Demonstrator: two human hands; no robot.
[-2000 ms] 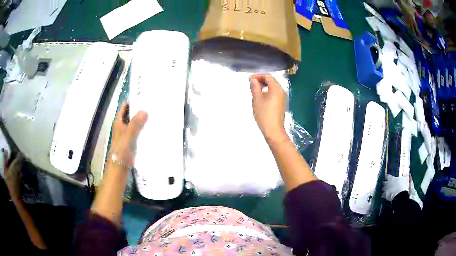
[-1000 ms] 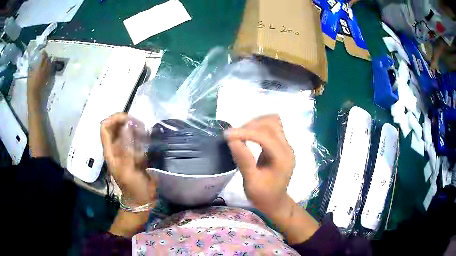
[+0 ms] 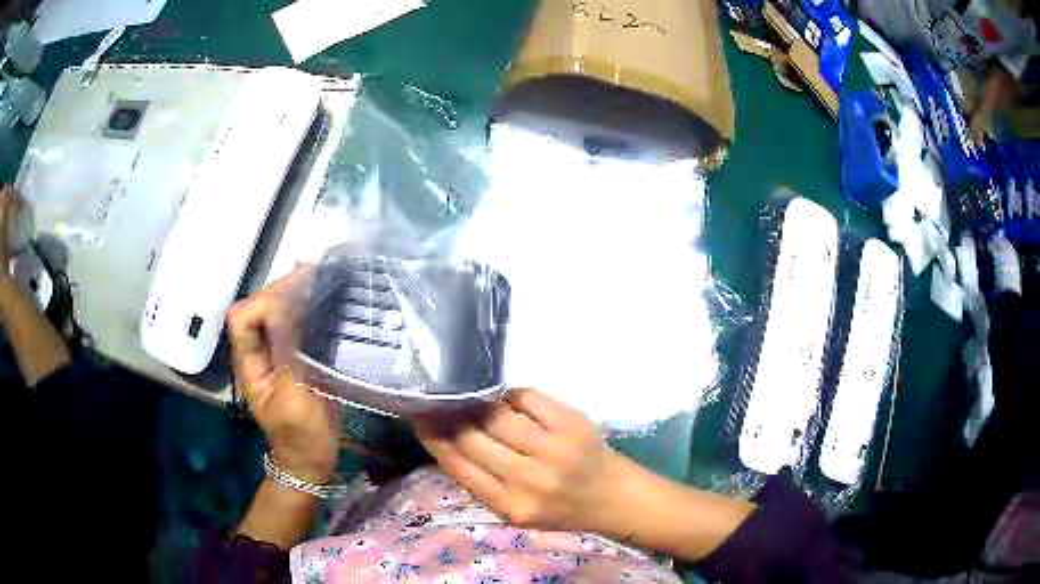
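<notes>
A laminator [image 3: 399, 325] is tilted in front of me, its grey ribbed side towards the camera and its white edge low. A clear plastic bag [image 3: 382, 194] covers it and spreads loosely beyond its far side. My left hand [image 3: 279, 371] grips the laminator's left end. My right hand [image 3: 525, 456] holds it from below at the right; the fingertips are partly hidden under it. A stack of clear bags [image 3: 593, 274] lies to the right, its far end inside a brown carton sleeve [image 3: 622, 57] marked with handwriting.
An unbagged laminator [image 3: 234, 222] lies on an off-white board [image 3: 86, 194] at left. Two bagged laminators [image 3: 789, 337] lie at right. Beyond are a blue tray [image 3: 869, 148], scattered white slips [image 3: 916, 211] and blue boxes [image 3: 1015, 188]. Another person's arm [image 3: 29, 325] is at far left.
The second white laminator at left has been lifted and covered by a bag. Since one second ago, my right hand has moved from its upper right side to beneath it. The neighbour's arm has drawn back left.
</notes>
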